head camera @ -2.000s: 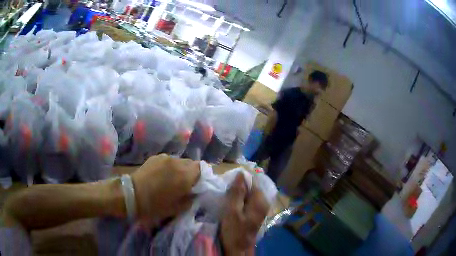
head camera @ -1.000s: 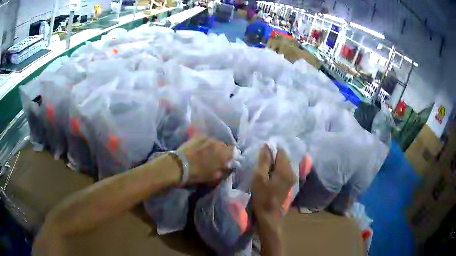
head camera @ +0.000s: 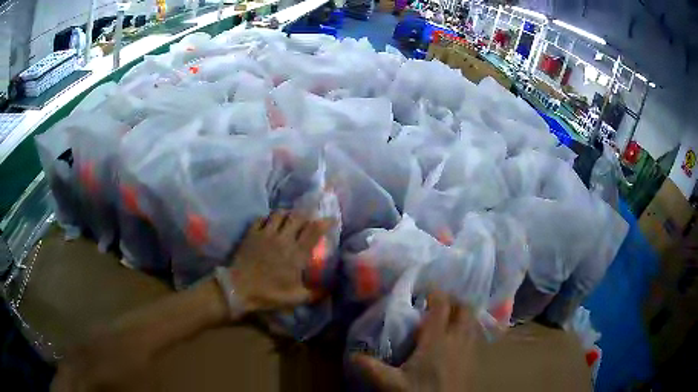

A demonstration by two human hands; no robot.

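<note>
Many milky white filled bags stand packed close together, with orange spots showing through. My left hand, with a pale band at the wrist, lies with fingers spread against the front of a bag with a bright orange spot. My right hand is low at the front, blurred, its thumb apart from its fingers, beside a crumpled white bag that stands between my hands. Neither hand visibly grips a bag. The bags stand on a brown cardboard sheet.
A green conveyor belt runs along the left, with a stack of white trays beside it. Brown cartons stand at the right edge, beside the blue floor. Another line with lamps runs at the back right.
The view has swung from the wall and a standing person to the bags. My hands have let go of the gathered bag top; they have opened and moved apart, the right one lower.
</note>
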